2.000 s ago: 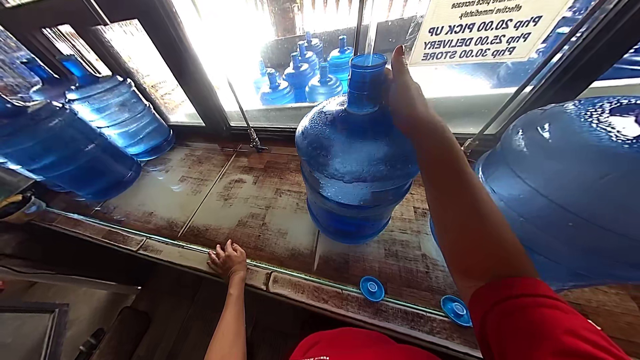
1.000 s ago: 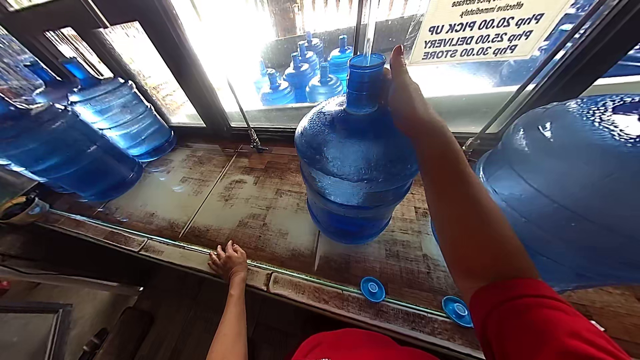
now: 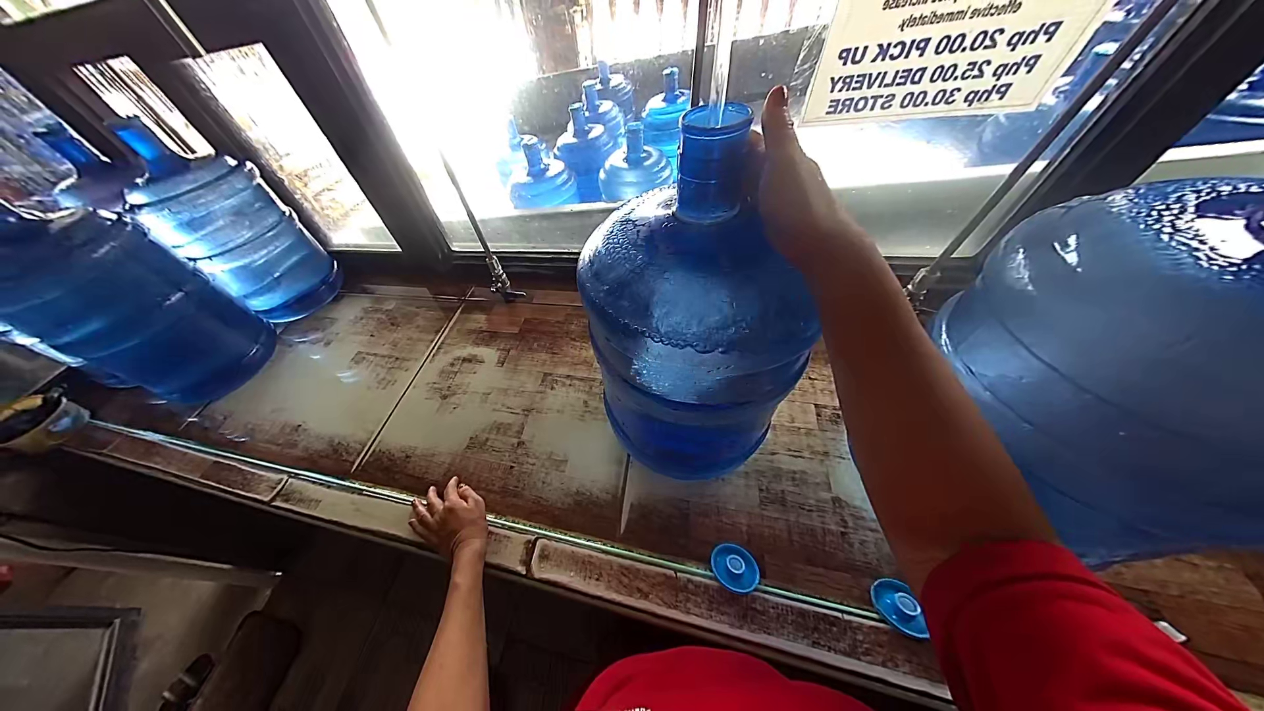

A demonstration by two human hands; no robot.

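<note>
A large blue plastic water jug stands upright on the tiled counter, with a clear stream or tube entering its open mouth from above. My right hand is at the right side of the jug's neck, thumb up, its other fingers mostly hidden behind the neck; how firmly it holds cannot be told. My left hand rests on the counter's front edge, fingers a little spread, holding nothing. Two blue caps, one below the jug and another near my right sleeve, lie along that edge.
A big blue jug stands close on the right. More blue jugs stand at the left end of the counter. Behind are framed window panes, a price sign and several jugs beyond the glass. A small container sits at far left.
</note>
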